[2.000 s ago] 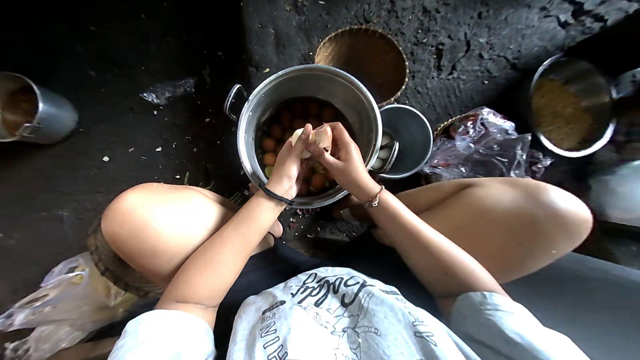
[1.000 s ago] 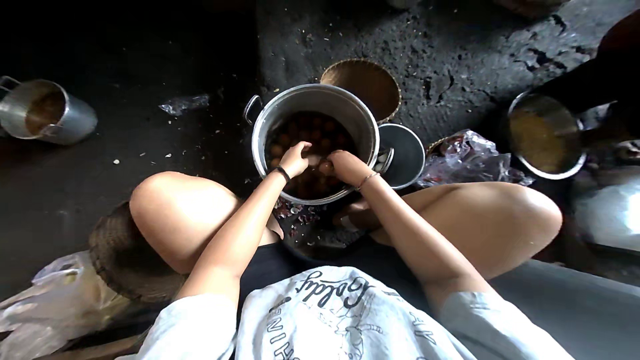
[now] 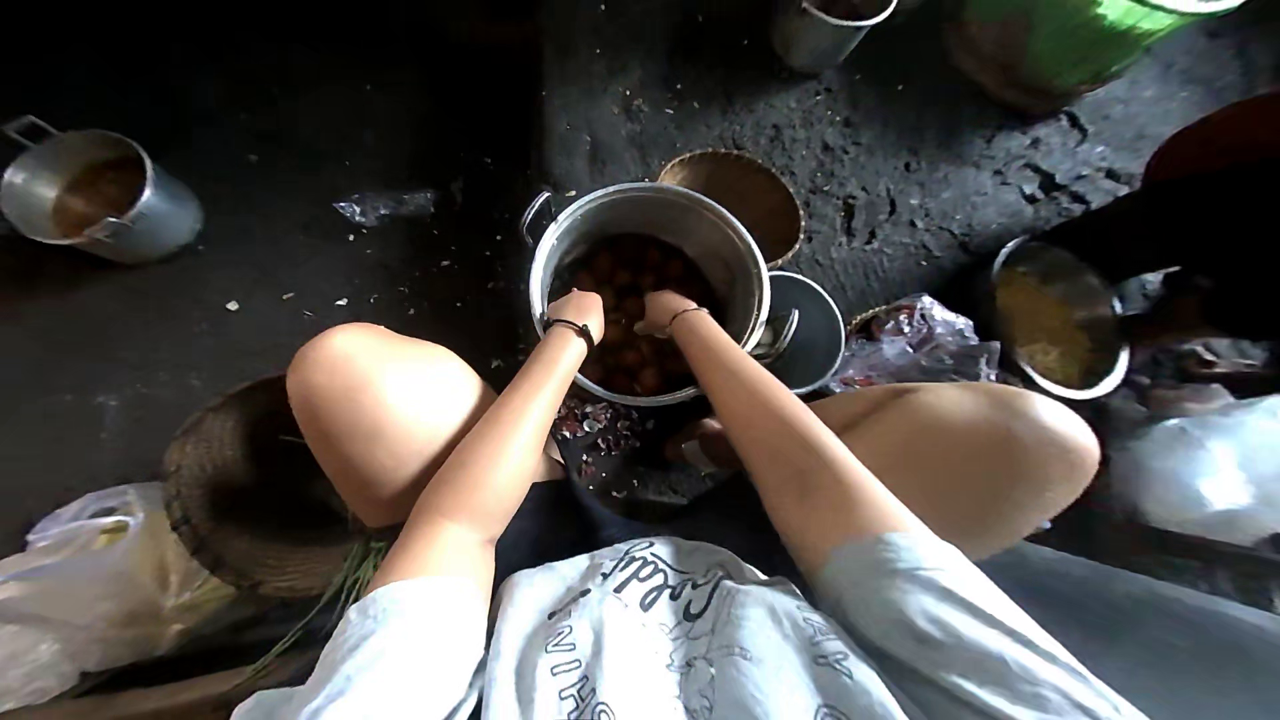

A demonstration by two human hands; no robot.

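Note:
A large metal pot [image 3: 735, 240] stands on the dark ground between my knees. Many round brown eggs [image 3: 625, 357] sit in dark liquid inside it. My left hand [image 3: 582, 312] reaches over the pot's near left part, fingers bent down and partly hidden. To its right, my right hand [image 3: 664, 310] dips among the eggs with its fingers curled; whether it holds one cannot be seen. The two hands are apart. Touching the pot's right side is a smaller grey bucket [image 3: 815, 335] with pale round things in it, partly covered by the pot's handle.
Behind the pot lies a woven basket [image 3: 745, 195]. A metal pot of brown liquid [image 3: 165, 215] stands far left; a metal bowl of yellowish food [image 3: 1050, 330] is at right. Clear plastic bags [image 3: 925, 340] lie beside my right knee, and a wicker basket [image 3: 215, 480] beside my left.
Two seconds ago my hands were together over the pot, around a small pale thing. Now they are apart and lower in the pot, and that thing is not visible.

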